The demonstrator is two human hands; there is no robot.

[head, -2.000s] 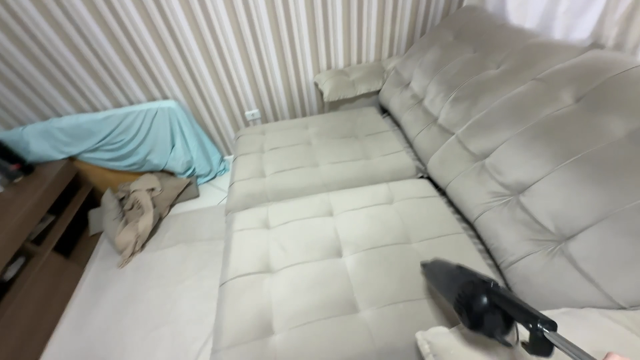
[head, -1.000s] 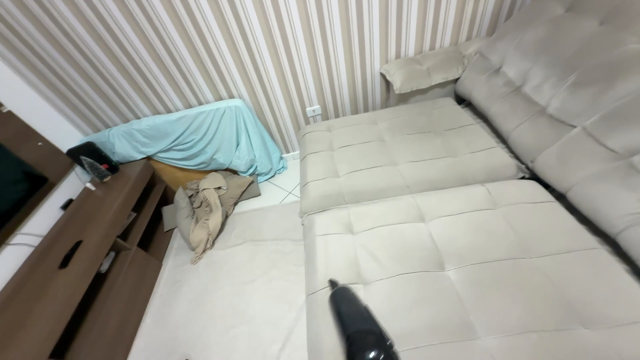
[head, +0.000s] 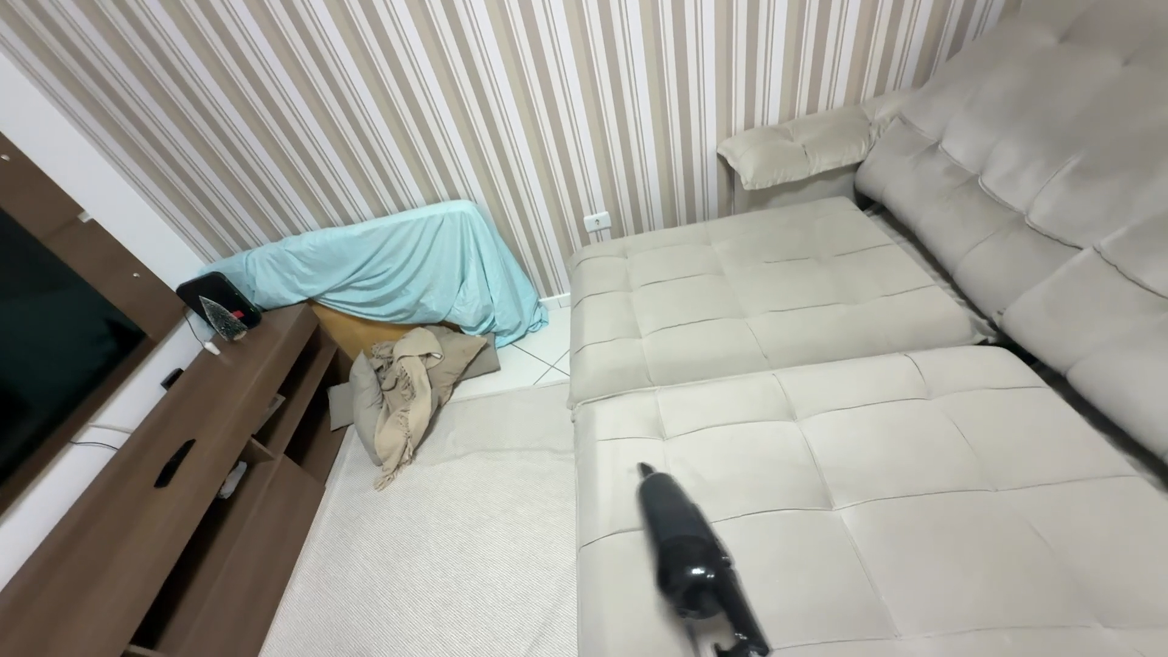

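Note:
A black handheld vacuum cleaner reaches in from the bottom edge, its narrow nozzle over the near seat cushion of a beige tufted sofa, close to the cushion's left side. Whether the nozzle touches the fabric cannot be told. Neither my left hand nor my right hand is in the picture, so what holds the vacuum is hidden below the frame. Behind the near cushion lies a second seat cushion. The sofa's backrest rises at the right, with a padded armrest at the far end.
A brown wooden TV cabinet runs along the left, below a television. On the floor by its far end lie cushions and a fringed beige throw. A light blue cloth drapes over something at the striped wall. A pale rug borders the sofa.
The view has swung left. The vacuum was over the cushion near the backrest two seconds ago and is now over the cushion's left part. A bit of a hand at the lower right corner has gone out of view.

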